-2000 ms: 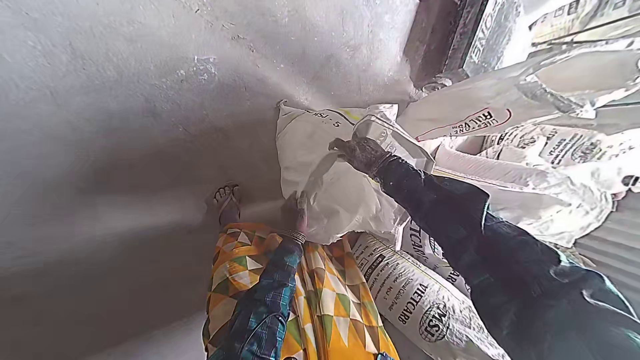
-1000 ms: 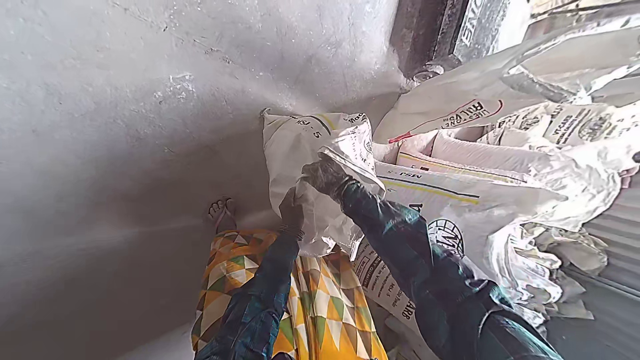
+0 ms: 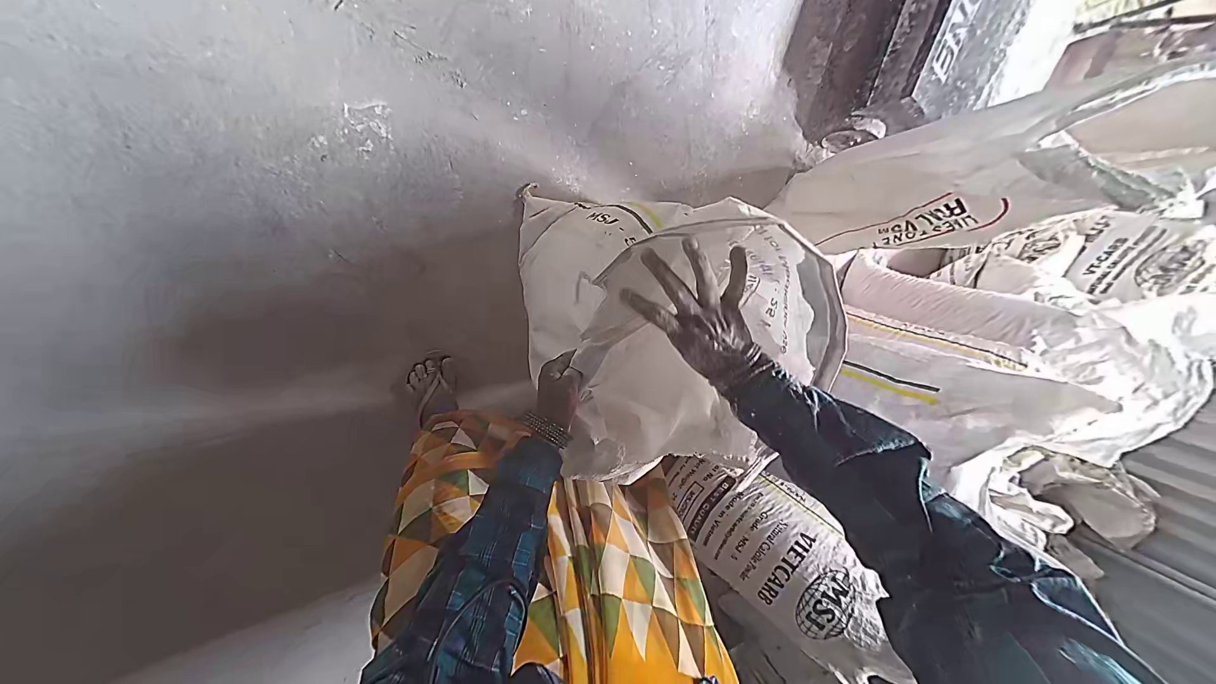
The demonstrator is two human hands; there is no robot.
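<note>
A white woven plastic sack (image 3: 627,408) stands in front of my lap, its mouth spread wide and its inner side partly showing. My left hand (image 3: 559,385) is closed on the near left edge of this sack. Fingers spread, my right hand (image 3: 701,318) lies over the sack's mouth and seems to touch the pale sack material; it grips nothing. Under my right forearm is a printed white sack (image 3: 788,560), close beside my patterned yellow and orange cloth.
More white sacks (image 3: 997,380) are heaped at the right, with a large limestone sack (image 3: 902,204) behind. Corrugated sheet (image 3: 1159,579) borders them at the lower right. A dusty grey floor (image 3: 237,285) spans the left. A dark frame (image 3: 855,57) stands at the top right.
My right hand has gone from gathered fingers on the sack to spread fingers over it. The sack's mouth has opened out wide since one second ago. My left hand stays at its near left edge.
</note>
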